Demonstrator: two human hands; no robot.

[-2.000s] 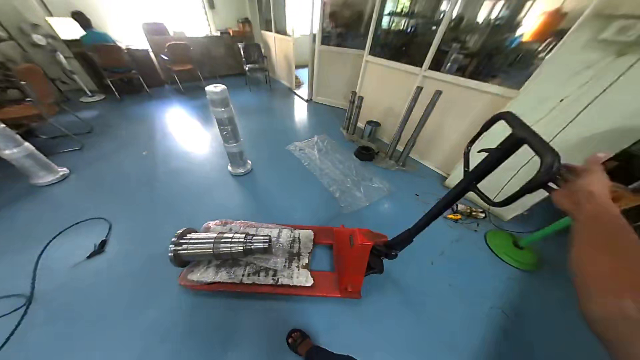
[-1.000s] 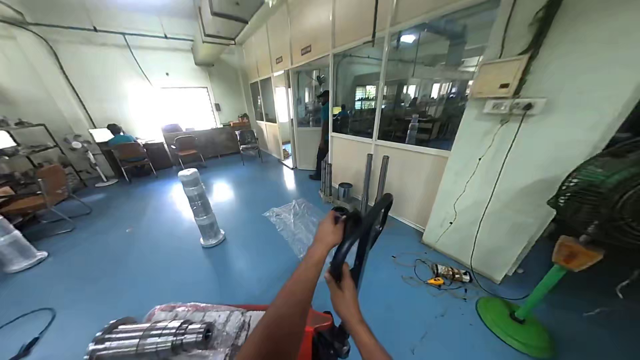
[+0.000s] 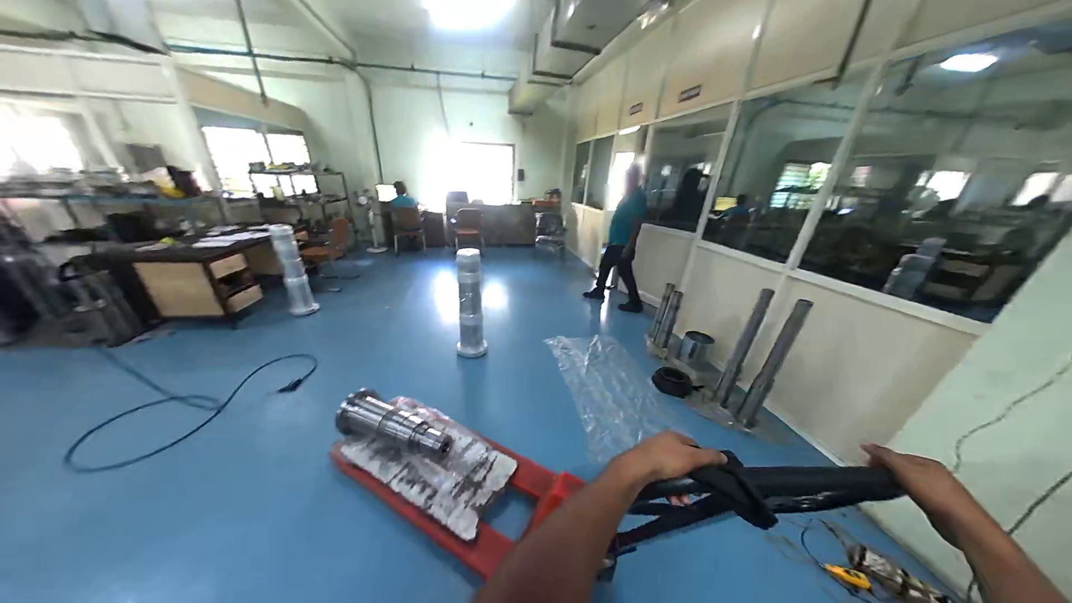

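My left hand (image 3: 670,461) is closed around one side of the black handle (image 3: 812,486) of a red hand pallet truck (image 3: 544,490). At the handle's far right, my right hand (image 3: 909,473) grips its end. A stepped metal shaft (image 3: 394,423) with a flange lies on its side on the truck's forks. Beneath the shaft is a worn, whitish pad (image 3: 452,494). The forks point away from me to the left.
A wrapped shaft (image 3: 471,306) stands upright ahead, another (image 3: 293,272) by the desk (image 3: 180,285). Plastic sheet (image 3: 607,389), a black cable (image 3: 222,406) and metal bars (image 3: 775,360) occupy the floor. A person (image 3: 624,234) is beside the partition.
Two seconds ago one hand held the handle; now both do. The handle has swung down toward the right. The person by the partition has come out from the doorway area. The view has turned left.
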